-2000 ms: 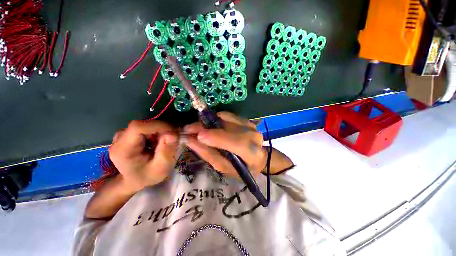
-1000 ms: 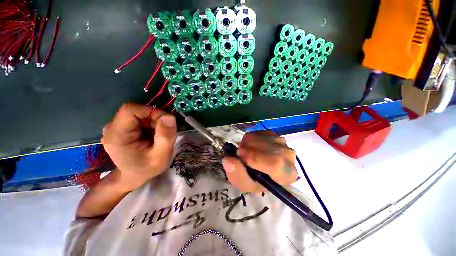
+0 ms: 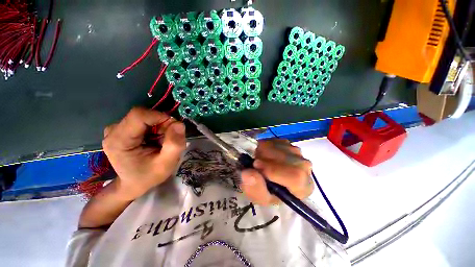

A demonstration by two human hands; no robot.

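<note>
The green PCB panel lies on the dark mat, with several red leads running off its left side. My right hand holds the soldering iron by its black handle. The iron's tip is at the panel's near left corner ring. My left hand is just left of the tip, thumb and fingers pinched on a thin red lead, whose end is at that corner. The fingers hide most of this lead.
A bare PCB panel lies to the right. A pile of red leads is at the far left. The orange solder station and a cardboard box are at the right. A red plastic stool stands beyond the blue edge.
My hands were together over my lap two seconds ago and have since moved apart. The iron's tip has come down to the panel's near left corner, and my left hand has moved beside it.
</note>
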